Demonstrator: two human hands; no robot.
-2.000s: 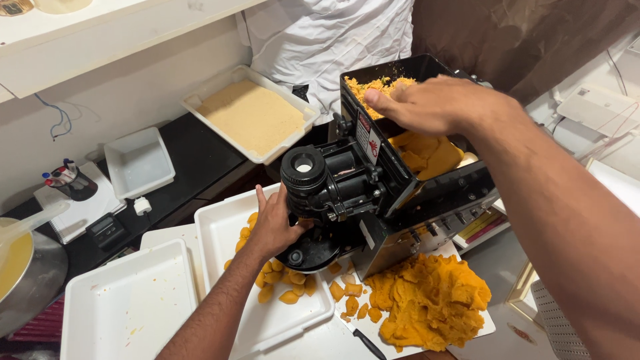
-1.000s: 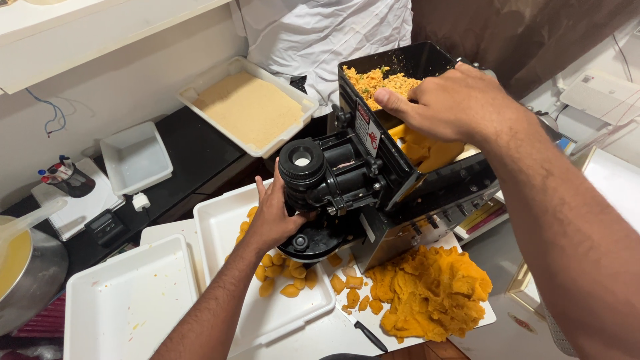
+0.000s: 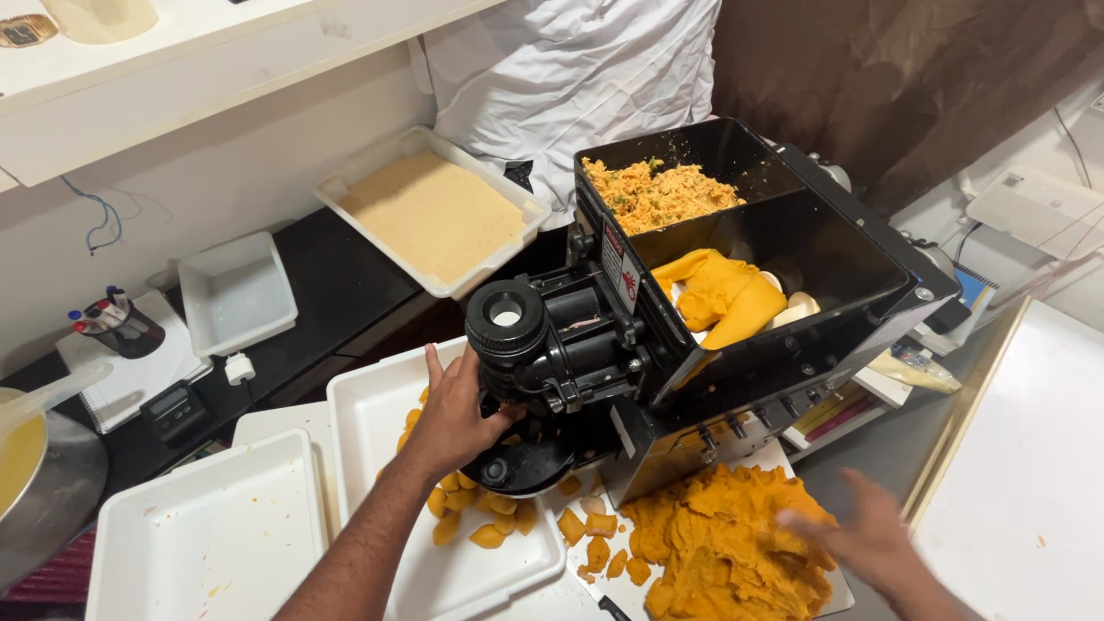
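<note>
My left hand (image 3: 457, 414) rests at the black forming head (image 3: 506, 323) of a food-forming machine, thumb and fingers around its lower side; whether it grips is partly hidden. My right hand (image 3: 858, 526), blurred, is over the right edge of a big mound of orange dough (image 3: 724, 543), fingers spread. One black hopper compartment (image 3: 849, 241) holds a folded piece of orange dough (image 3: 729, 293) above pale rollers. The other holds crumbly shredded filling (image 3: 660, 191). Small orange dough pieces (image 3: 461, 504) lie in a white tray (image 3: 371, 388) under the head.
A knife (image 3: 608, 604) lies by dough scraps at the mound's left. Another white tray (image 3: 207, 526) is at left, a metal pot (image 3: 52, 492) beyond it. Behind are a tray of beige crumbs (image 3: 440, 216), a small white tray (image 3: 237, 293) and a pen holder (image 3: 125, 328). A person in white stands behind.
My right hand has left the dough in the hopper and moved down to the mound at the right. The dough in the hopper is now uncovered. My left hand stays at the forming head.
</note>
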